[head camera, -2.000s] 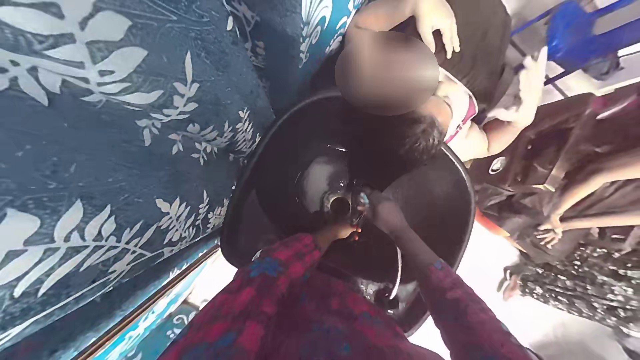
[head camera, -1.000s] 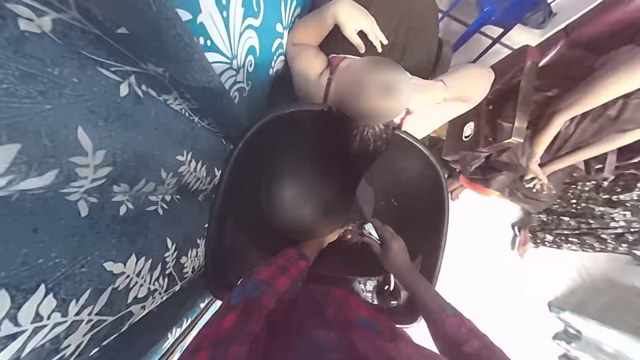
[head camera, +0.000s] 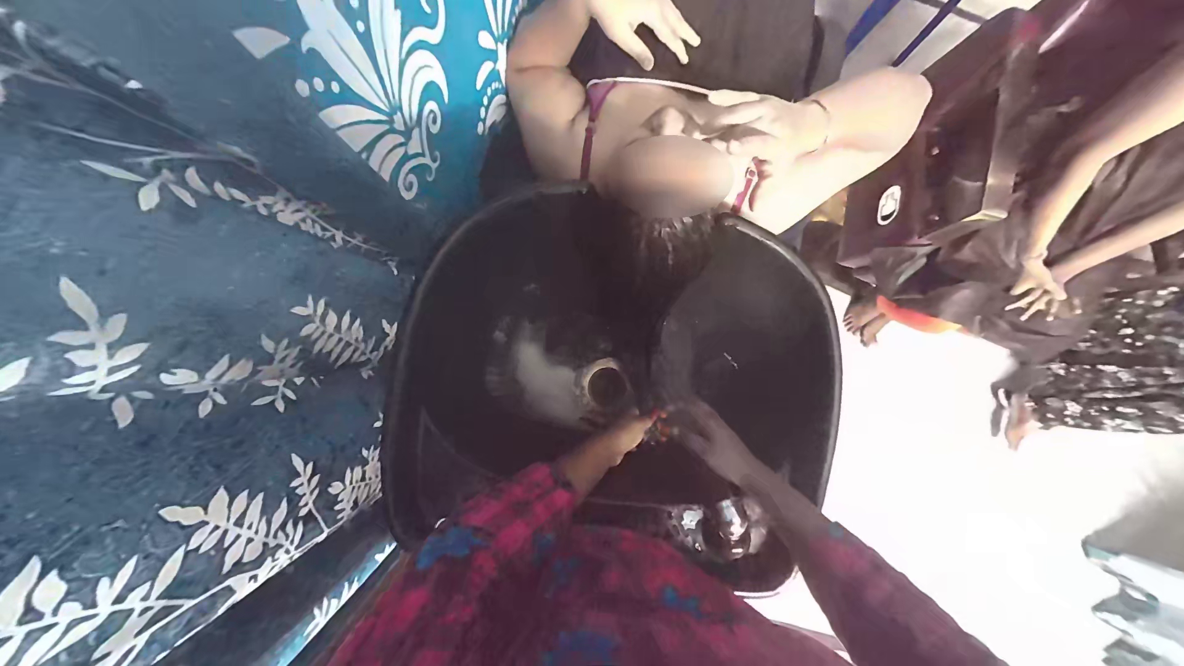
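Both hands are low inside a black salon wash basin (head camera: 832, 370), close together just below its round drain (head camera: 606, 384). My left hand (head camera: 629, 435) meets my right hand (head camera: 698, 430); something small and blurred lies between their fingers, and I cannot tell what it is or which hand holds it. Dark hair (head camera: 666, 250) of a reclining person (head camera: 546, 111) hangs over the basin's far rim, beyond my hands. A chrome tap fitting (head camera: 731, 523) is mounted at the basin's near end, beside my right forearm.
A blue wall with white leaf patterns (head camera: 231, 370) runs close along the left. On the right, another person's forearms and hand (head camera: 1041, 287) show above dark cloth, near a dark red chair (head camera: 911, 176). Blue metal bars (head camera: 897, 37) stand at the top right.
The shiny thing seen at my right hand one second ago no longer shows clearly. The reclining person's one hand has moved onto the upper chest, near the neck. My hands stay together in the basin.
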